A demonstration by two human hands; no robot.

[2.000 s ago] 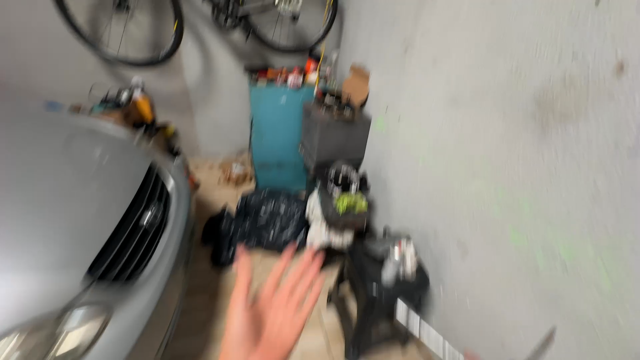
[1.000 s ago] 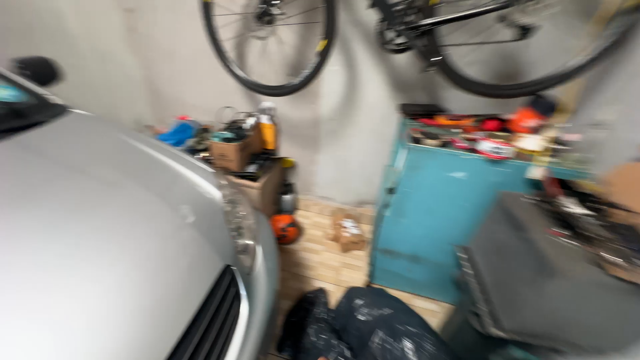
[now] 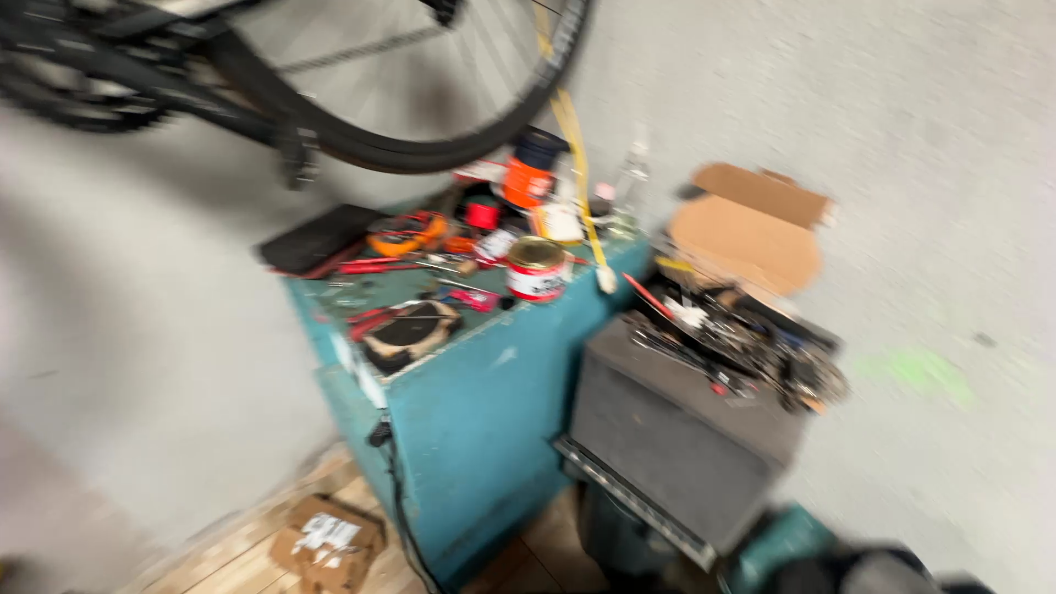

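Note:
Neither of my hands is in the head view. A teal cabinet [image 3: 487, 412] stands at the centre. On its top lie an open metal can [image 3: 537, 268], an orange ring-shaped item [image 3: 407, 233], red-handled tools [image 3: 378, 266], a black case [image 3: 320, 239], an orange and dark container [image 3: 530, 169] and a clear bottle [image 3: 631, 186]. To its right, a grey-lidded bin [image 3: 676, 429] carries a heap of metal parts and tools [image 3: 734, 330] beside an opened cardboard box [image 3: 747, 235]. The picture is blurred.
A bicycle wheel [image 3: 396, 157] hangs over the cabinet against the wall. A yellow strap [image 3: 577, 157] dangles at its back corner. A black cable [image 3: 402, 503] runs down the cabinet's side. A cardboard package [image 3: 330, 540] rests on the floor, and dark items [image 3: 879, 572] show at the lower right.
The view has swung strongly toward the cabinet and bin. A hand seen raised two seconds ago is out of view, as is the car.

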